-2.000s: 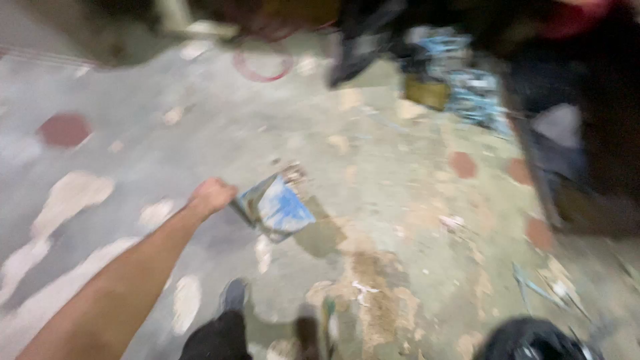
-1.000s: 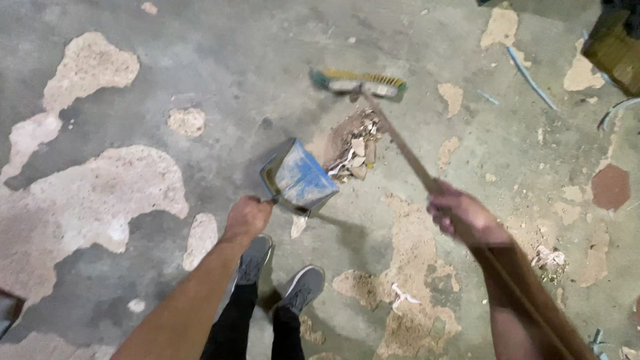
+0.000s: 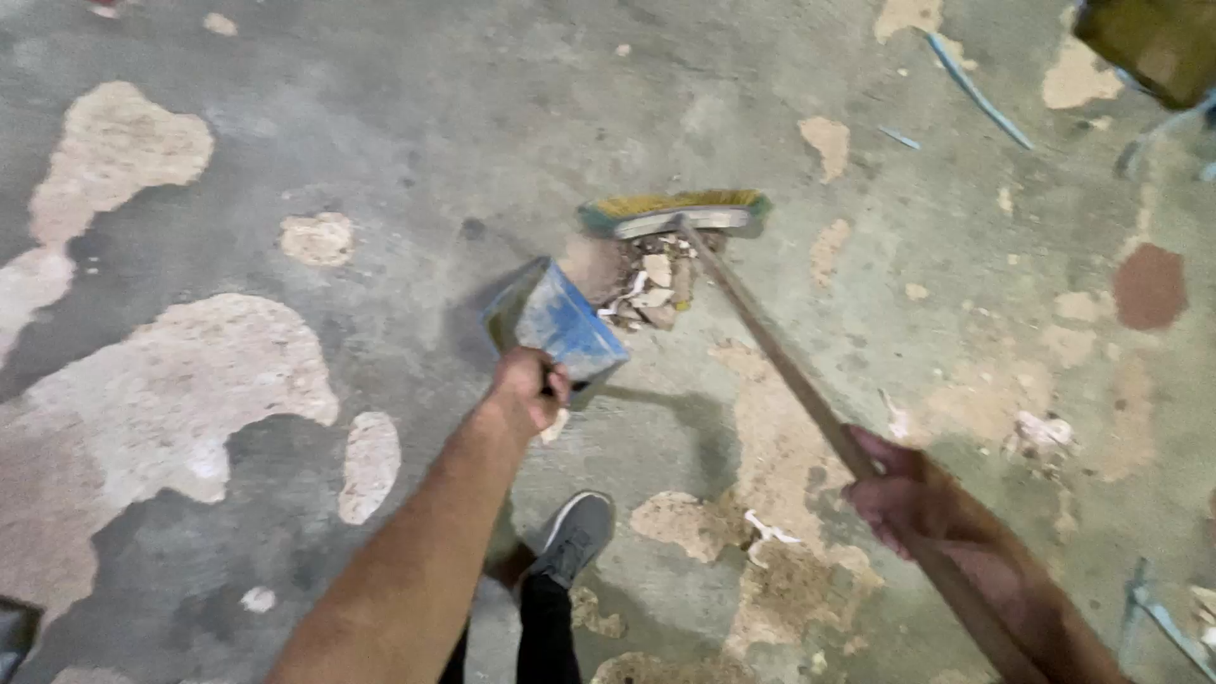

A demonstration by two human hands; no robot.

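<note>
My left hand (image 3: pixel 534 385) is closed on the handle of a blue dustpan (image 3: pixel 570 323), whose open edge faces a pile of debris (image 3: pixel 654 285). The pile holds broken pale pieces and scraps and lies just right of the dustpan. My right hand (image 3: pixel 888 489) grips the wooden handle (image 3: pixel 774 351) of a push broom. The broom head (image 3: pixel 676 213), with yellow and green bristles, rests at the far side of the pile, close against it.
The floor is worn concrete (image 3: pixel 456 114) with pale bare patches. Light blue strips (image 3: pixel 978 90) lie at the upper right, near a brownish object (image 3: pixel 1154 47). White scraps (image 3: pixel 1040 435) are scattered at the right. My grey shoe (image 3: pixel 578 534) stands below the dustpan.
Two seconds ago only my left hand with the dustpan was in view. Since one second ago the broom head has come nearer to me, up against the debris pile.
</note>
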